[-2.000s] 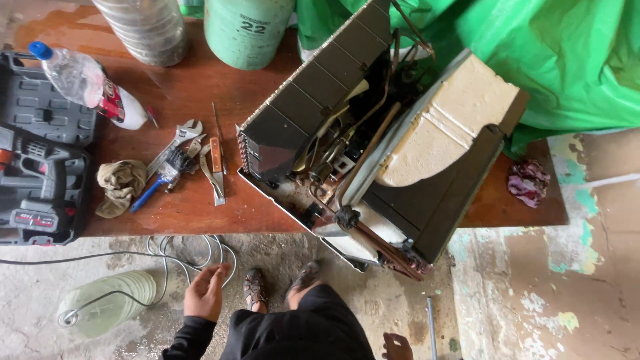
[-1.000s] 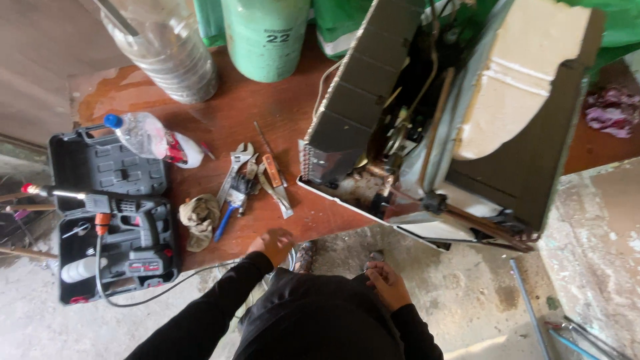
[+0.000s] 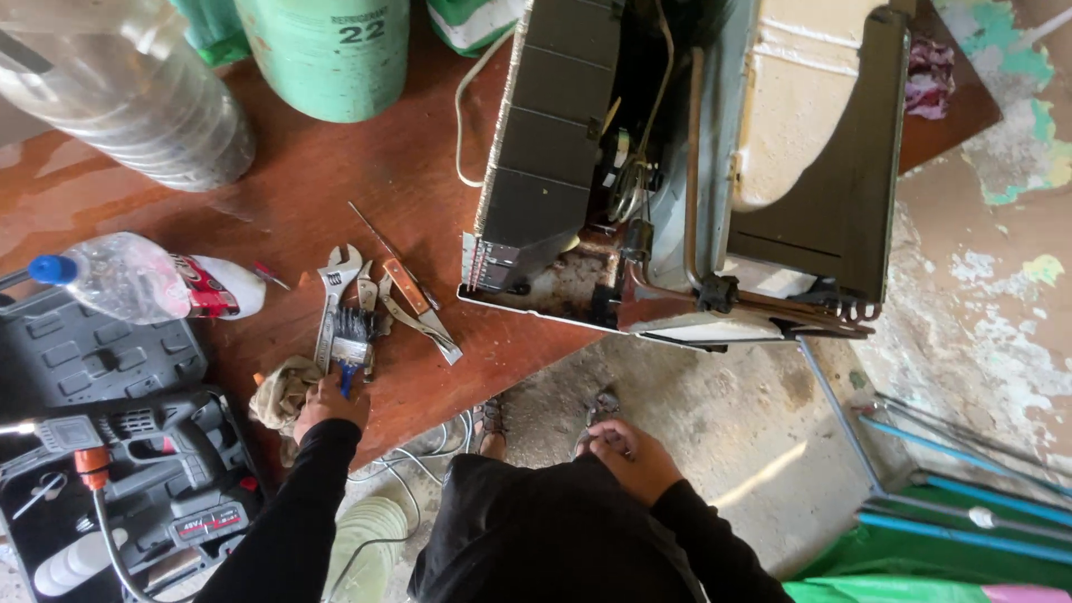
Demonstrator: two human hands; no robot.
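Note:
My left hand (image 3: 333,405) is at the table edge, on the handle end of a blue-handled paintbrush (image 3: 351,352) and against a crumpled beige rag (image 3: 286,392); its fingertips are partly hidden, so its grip is unclear. Beside the brush lie an adjustable wrench (image 3: 332,293), locking pliers (image 3: 410,316), a wooden-handled putty knife (image 3: 407,288) and a thin screwdriver (image 3: 381,241). My right hand (image 3: 634,459) hangs over the floor near my lap, fingers curled; whether it holds anything cannot be told. An opened air conditioner unit (image 3: 544,151) with copper pipes stands on the table to the right.
A black case with a cordless pressure washer (image 3: 159,435) is at left, near a plastic bottle (image 3: 142,280). Behind stand a large clear bottle (image 3: 126,92) and a green refrigerant cylinder (image 3: 328,50). A hose (image 3: 402,469) and a greenish container (image 3: 366,544) are on the floor.
My left hand has moved forward from the table edge to the brush and rag. My right hand remains near my lap. The view has shifted.

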